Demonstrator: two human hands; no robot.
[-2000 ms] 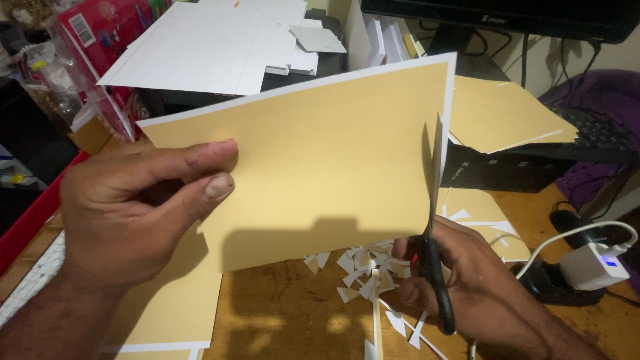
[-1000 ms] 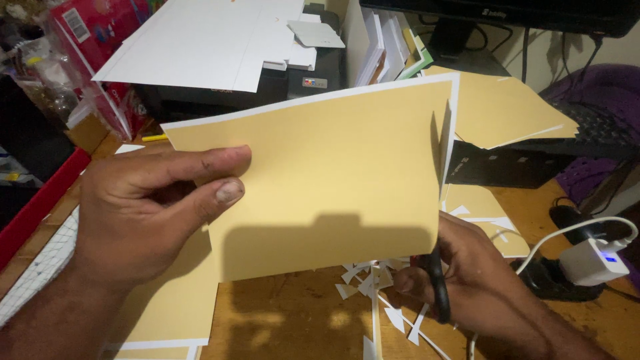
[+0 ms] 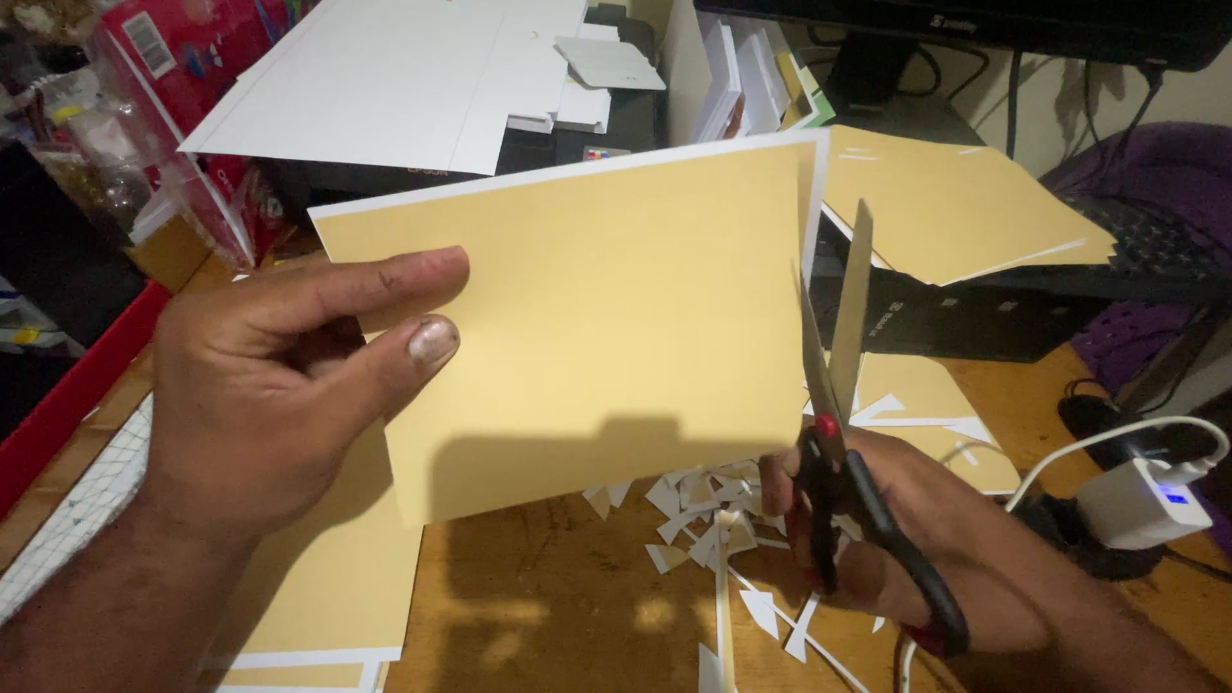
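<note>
My left hand (image 3: 289, 375) pinches a tan paper sheet (image 3: 616, 318) near its left side, between thumb and fingers. White margins run along the sheet's top edge and the upper part of its right edge. My right hand (image 3: 914, 539) grips a pair of scissors (image 3: 830, 423) by the black and red handles. Their blades point up and stand apart at the right edge of the sheet. Small white and tan paper offcuts (image 3: 707, 510) are scattered on the wooden table (image 3: 539, 606) below. More tan sheets (image 3: 327, 587) lie at the lower left, partly behind my left arm.
White sheets (image 3: 385, 77) rest on a black printer (image 3: 337, 183) at the back. Tan sheets (image 3: 962, 202) lie over a black box and keyboard (image 3: 1155, 241). A white USB charger (image 3: 1141, 505) with its cable stands at the right. A red-edged tray (image 3: 87, 385) is at the left.
The scissor blades have opened and moved to the outside of the sheet's right edge. The white margin that ran down along that edge now shows only at its upper part.
</note>
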